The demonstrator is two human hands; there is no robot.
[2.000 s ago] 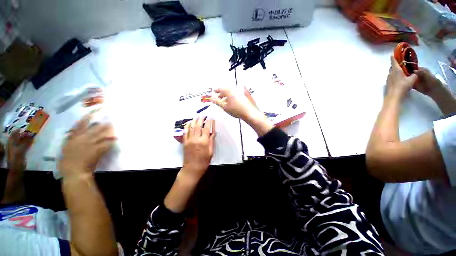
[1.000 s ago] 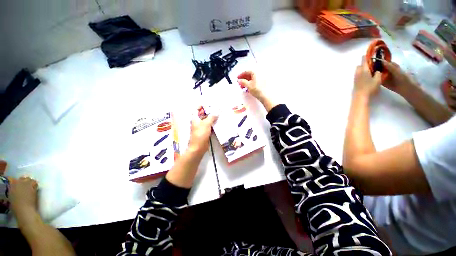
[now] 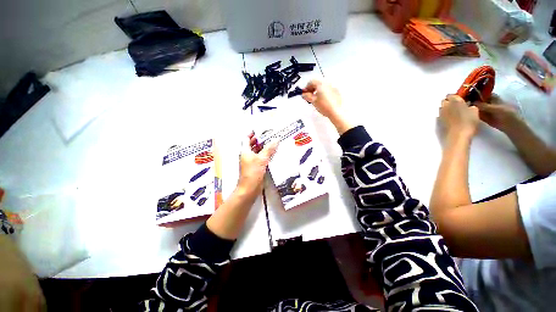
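A white printed carton [image 3: 299, 167] lies on the table in front of me, its pictured face up. My left hand [image 3: 255, 161] grips its upper left edge, fingers at the top end. A second printed carton [image 3: 188, 183] lies flat to the left, untouched. A loose pile of black hang tabs [image 3: 269, 83] lies beyond the cartons. My right hand [image 3: 318, 96] is at the right edge of the pile, with a black hang tab [image 3: 295, 92] pinched at its fingertips.
A grey-white container [image 3: 286, 27] and a black plastic bag [image 3: 163, 49] stand at the back. Orange flat pieces [image 3: 440, 39] are stacked at the back right. A person on the right holds an orange coiled item [image 3: 477, 84]. A clear plastic bag [image 3: 52, 225] lies at the left, near another person's hand.
My right hand has moved to the pile's right edge and now has a hang tab at its fingertips. My left hand remains on the carton. The second carton is no longer beneath my left hand.
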